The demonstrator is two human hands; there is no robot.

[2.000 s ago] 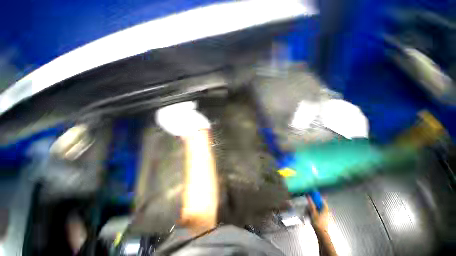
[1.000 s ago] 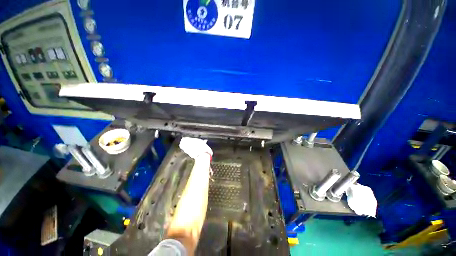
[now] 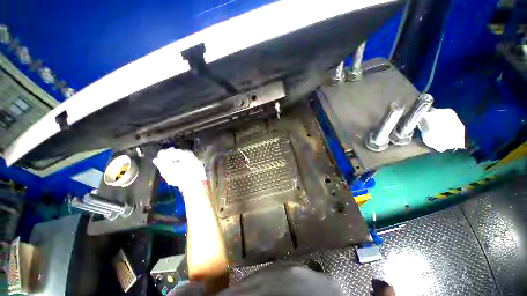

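My left hand (image 3: pixel 181 168), in a white knit glove with a bare forearm, is over the left rear of the press bed, beside the mould. Its fingers are bunched and washed out; whether they hold anything cannot be told. The dark steel mould (image 3: pixel 260 167), with a grid of small cavities, lies on the press bed (image 3: pixel 341 219). A thin light streak crosses its cavities. My right hand is not recognisable; a small dark shape at the bottom edge right of centre cannot be identified.
The raised upper plate (image 3: pixel 231 69) hangs over the rear of the bed. The left shelf holds a bowl of orange-yellow bits (image 3: pixel 121 171) and metal cylinders (image 3: pixel 104 206). The right shelf (image 3: pixel 370 98) holds metal cylinders (image 3: pixel 400 124) beside a white bundle (image 3: pixel 442 129). A grey box (image 3: pixel 167 267) stands lower left.
The view has tilted and come closer to the bed. My left hand has moved from the mould's rear edge to its left side. The right hand with a blue-handled tool, visible two seconds ago, is no longer recognisable.
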